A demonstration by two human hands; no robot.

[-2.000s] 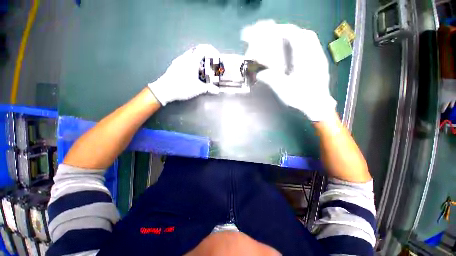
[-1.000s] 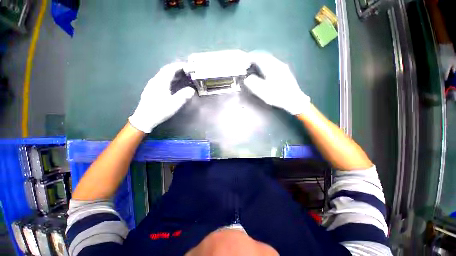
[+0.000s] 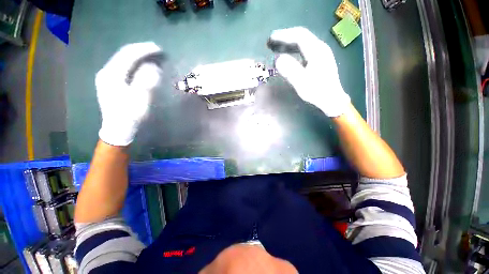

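Note:
A silver-white metal unit [image 3: 224, 78] lies on the green bench mat, slightly tilted, with small lugs at both ends. Its top is a bright flat plate, and an olive-yellow block shows in the window of its near side. My left hand [image 3: 126, 88], in a white glove with dark fingertips, is off the unit to its left, empty, with thumb and fingers apart. My right hand [image 3: 312, 69], gloved alike, is at the unit's right end with thumb and fingers apart. Whether the thumb touches the end lug, I cannot tell.
Several dark coil blocks [image 3: 202, 3] stand at the far edge of view. A green block [image 3: 346, 30] and a yellow block [image 3: 348, 10] lie at the far right by a metal rail [image 3: 370, 69]. A blue tote [image 3: 16, 184] with silvery-black units is at lower left.
Earlier the unit was between both hands, first turned with its open side up, then plate up. Now my left hand has moved away left, and my right hand has opened and shifted slightly right.

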